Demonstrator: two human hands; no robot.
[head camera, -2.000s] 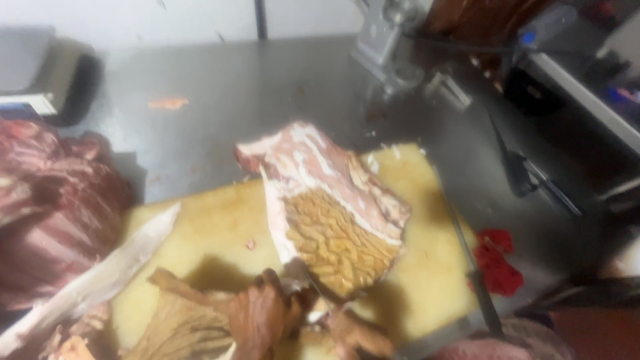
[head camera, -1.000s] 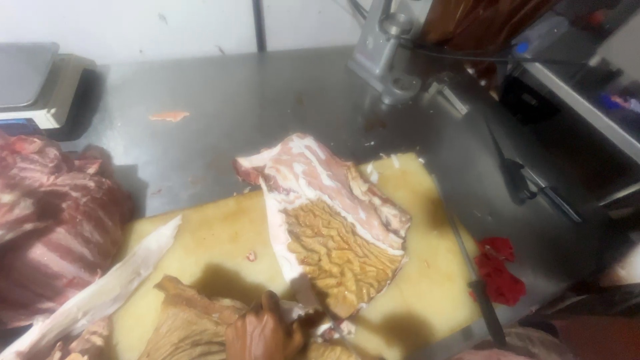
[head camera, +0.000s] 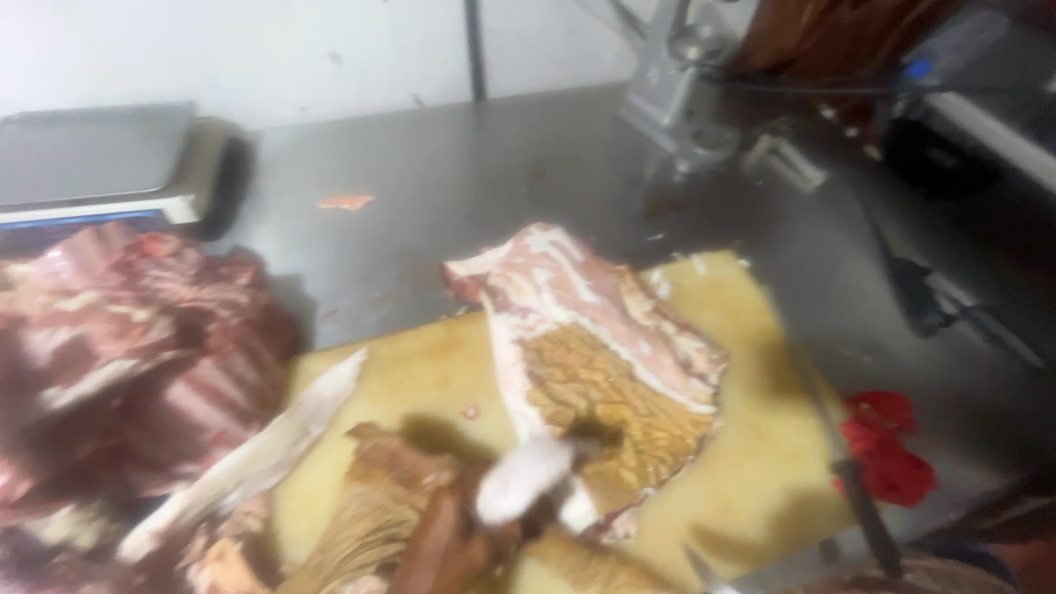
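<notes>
My left hand (head camera: 445, 544), blurred by motion, is at the lower middle with its fingers against a pale piece (head camera: 524, 483), likely fat. Beside it lies brown, folded tripe (head camera: 363, 511). A larger flat cut (head camera: 619, 404), ridged and golden on one part and pink and white on the other, lies on the yellow cutting board (head camera: 412, 363). I cannot make out my right hand. A knife blade's tip (head camera: 701, 569) shows at the bottom edge; whatever holds it is hidden.
Raw red meat (head camera: 198, 330) is heaped at left, below a scale (head camera: 91, 157). A long white strip (head camera: 256, 462) crosses the board's left edge. A dark-handled knife (head camera: 866, 516) lies at right by a red cloth-like thing (head camera: 891, 450). A metal machine (head camera: 676, 107) stands behind.
A pale piece now shows at my left hand, over the lower left edge of the flat cut. A blade tip has come into view at the bottom.
</notes>
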